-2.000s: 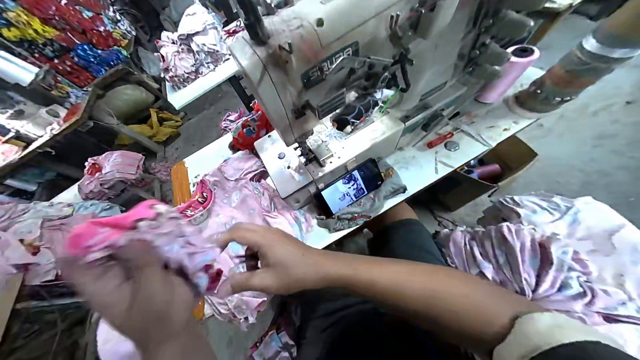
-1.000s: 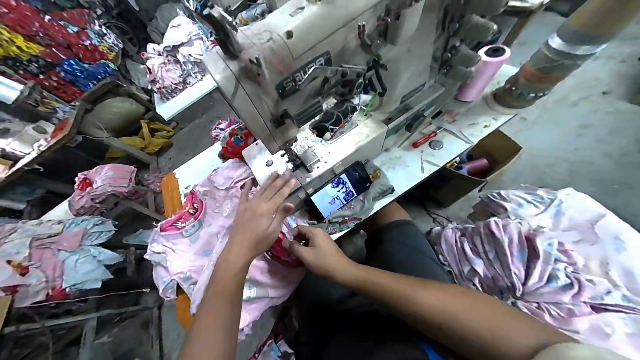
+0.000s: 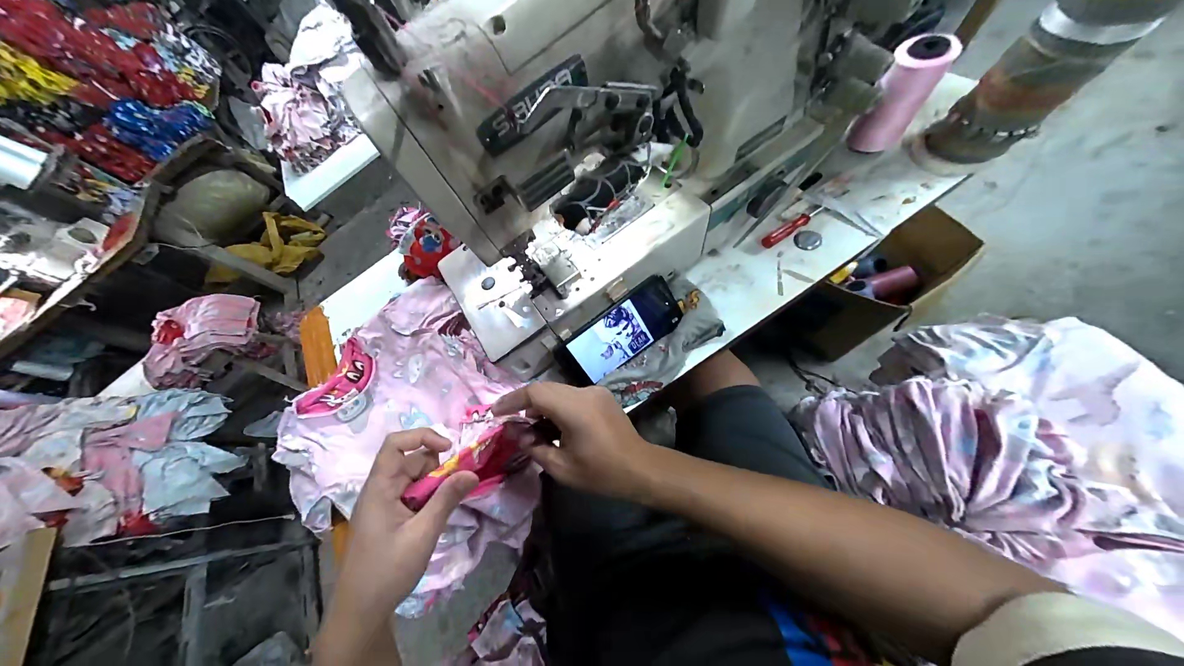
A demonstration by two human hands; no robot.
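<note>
A pink garment piece with a deep pink band (image 3: 472, 460) is stretched between my two hands. My left hand (image 3: 407, 495) pinches its near left end between thumb and fingers, while my right hand (image 3: 578, 435) grips the right end. Beneath them a pale pink printed garment (image 3: 407, 370) with a deep pink neckline lies over the table's edge. An industrial sewing machine (image 3: 592, 203) stands just beyond, its needle area to the upper right of the garment. A smartphone (image 3: 622, 330) with a lit screen rests against the machine bed, near my right hand.
On the white table (image 3: 749, 277) are a red-handled tool (image 3: 787, 229), metal tools and a pink thread cone (image 3: 905, 92). An open cardboard box (image 3: 934, 250) holds thread spools. Gathered printed fabric (image 3: 962, 462) lies at right; pink fabric bundles (image 3: 199, 333) and cut pieces (image 3: 139, 453) are at left.
One second ago both hands were close together by the machine's plate, my left hand flat on the garment. Now my left hand is lower and left, and the deep pink band is raised between both hands.
</note>
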